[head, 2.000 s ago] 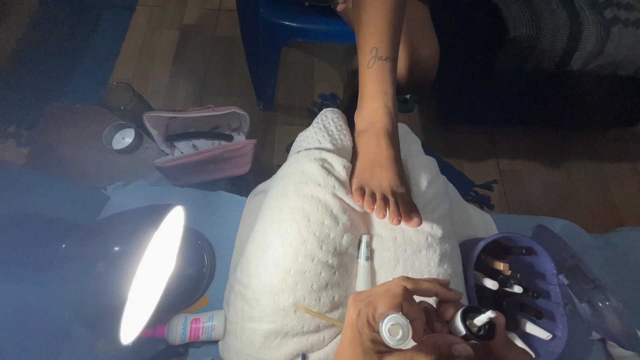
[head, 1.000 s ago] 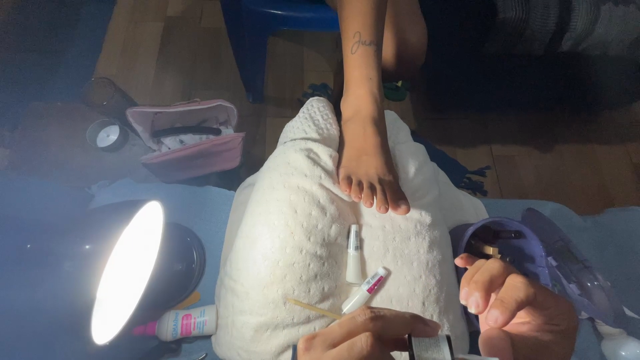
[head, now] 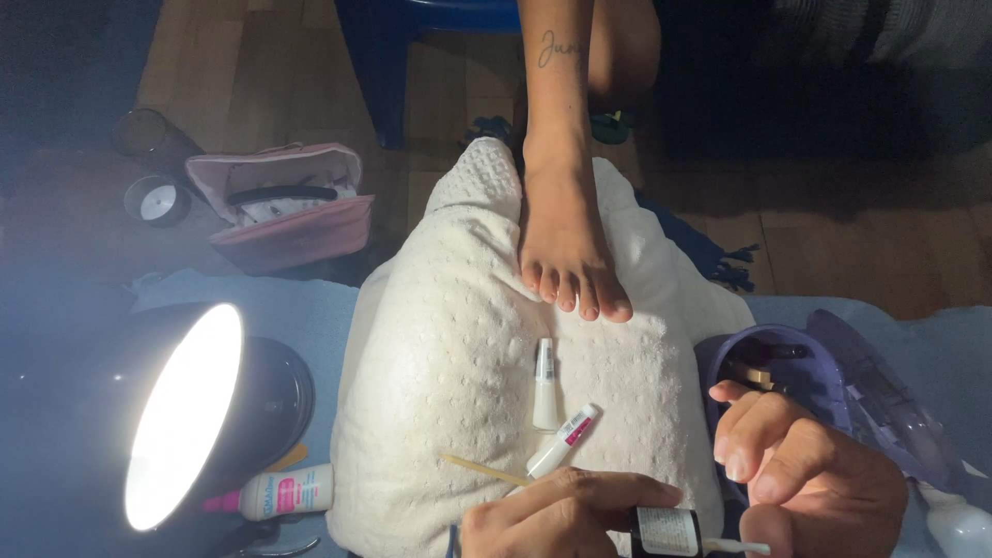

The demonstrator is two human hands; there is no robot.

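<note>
A person's bare foot rests on a white textured towel, toes toward me. Below it lie a white polish bottle and a second white bottle with a pink-marked cap. My left hand is at the bottom, holding a black labelled bottle; a thin wooden stick shows just beyond its knuckles. A white-coated applicator extends from the bottle's right side across my right thumb. My right hand has its fingers bent and apart beside the purple case, with nothing evident in its grasp.
The purple case holds small dark bottles at right, its clear lid leaning outward. A lit lamp stands at left, near a white bottle with a pink cap. Beyond are an open pink pouch and a blue plastic chair.
The pink-marked white bottle now lies on the towel beside the first; two seconds ago only one lay there. My right hand has moved away from my left and its fingers have spread.
</note>
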